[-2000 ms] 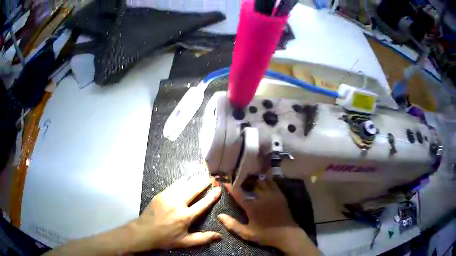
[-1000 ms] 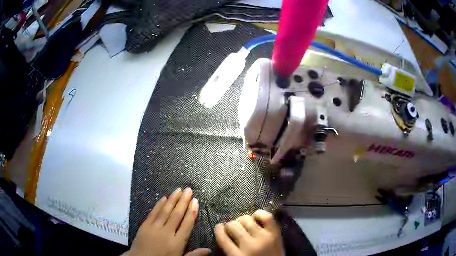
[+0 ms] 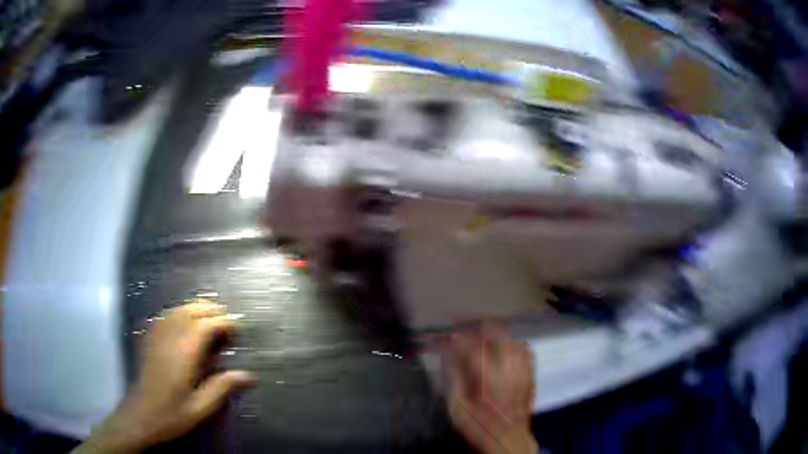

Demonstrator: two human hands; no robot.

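The view is strongly blurred. A large dark garment panel lies on the white table, under the left end of the cream-white sewing machine. A small red glow shows by the needle area; needle and presser foot cannot be made out. My left hand is on the left part of the panel, fingers bent and thumb apart, with nothing visible in it. My right hand is at the panel's right edge, below the machine arm; its fingers are smeared and whether they hold anything cannot be told.
A pink tube stands on the machine's left end. A white lamp is beside it, with a blue cable running right to a yellow-labelled box. Dark fabric is heaped at the upper left. White table surface shows at left.
The head view has swung, so the machine appears further left and higher. My right hand has moved right, away from the middle of the panel to its right edge. My left hand's fingers are more bent.
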